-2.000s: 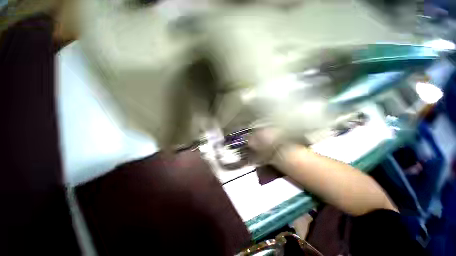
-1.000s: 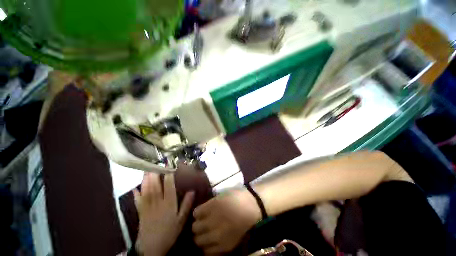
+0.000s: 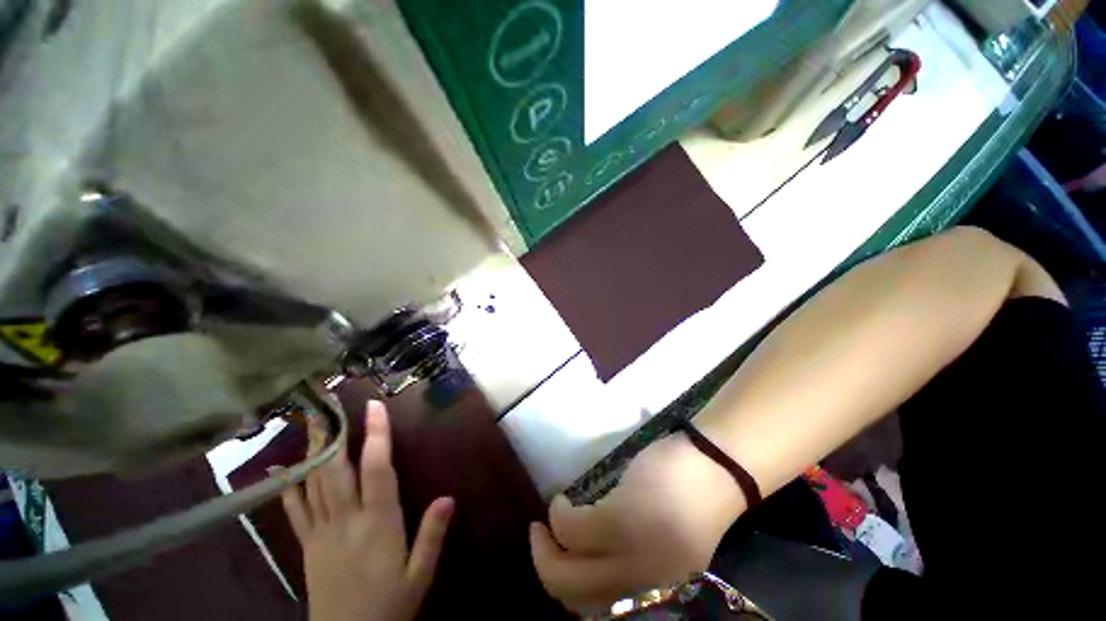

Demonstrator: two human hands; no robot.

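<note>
A dark brown garment panel (image 3: pixel 455 485) lies under the presser foot area (image 3: pixel 406 352) and runs down over the table edge. My left hand (image 3: pixel 364 522) lies flat on the panel with its fingers apart, fingertips just below the needle area and partly behind a pale curved bar. My right hand (image 3: pixel 637 522) is at the table's front edge, right of the panel, with its fingers curled; whether it pinches the cloth edge is hidden. A small brown fabric piece (image 3: pixel 645 261) lies flat to the right of the needle.
The cream machine head (image 3: pixel 243 158) fills the upper left. A green control panel (image 3: pixel 485 109) is above the small piece. Snips with red and black handles (image 3: pixel 867 103) lie at the upper right. The table's green edge (image 3: pixel 970 188) curves along the right.
The view has moved closer to the machine, so the head and panel look larger. The green basket has left the view. Both hands remain low by the panel, the left still flat on it.
</note>
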